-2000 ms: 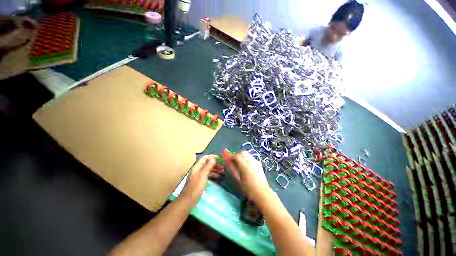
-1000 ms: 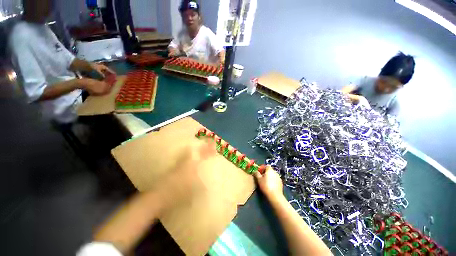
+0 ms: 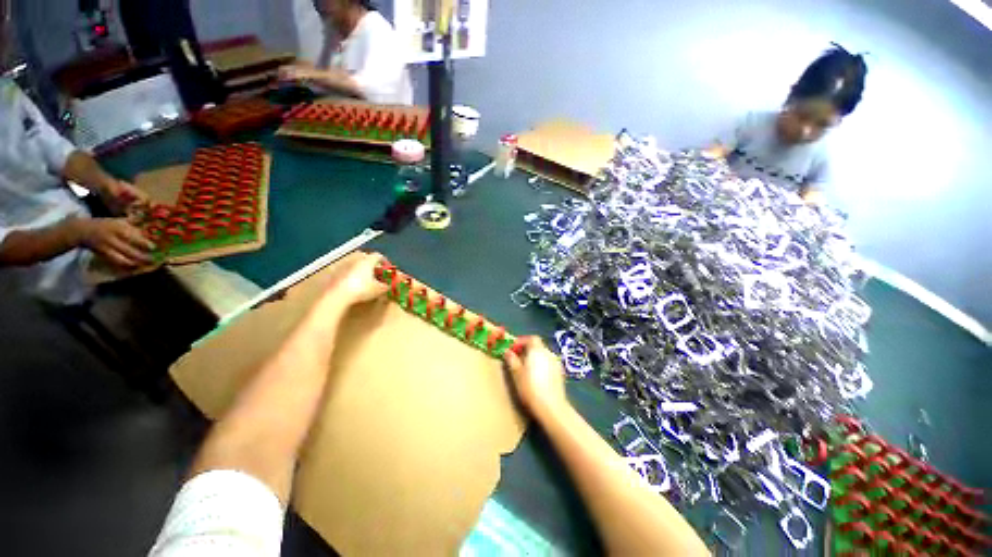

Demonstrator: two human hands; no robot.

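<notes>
A row of red-and-green parts (image 3: 447,317) stands along the far edge of the left cardboard sheet (image 3: 397,435). My left hand (image 3: 357,280) is at the row's left end, fingers against the end part. My right hand (image 3: 535,375) is at the row's right end, fingertips on the last part. The row lies between my two hands. The undersides of my fingers are hidden.
A large heap of metal frames (image 3: 707,316) is right of the sheet. The right cardboard's dense red-and-green rows (image 3: 897,500) are at the lower right. A tape roll (image 3: 433,215), dark post (image 3: 439,131) and pink-lidded jar (image 3: 408,163) stand behind. People work at the left, back and right.
My hands went from working together near the front edge to the two ends of the row. My left hand has moved onto the far end. The view has shifted left.
</notes>
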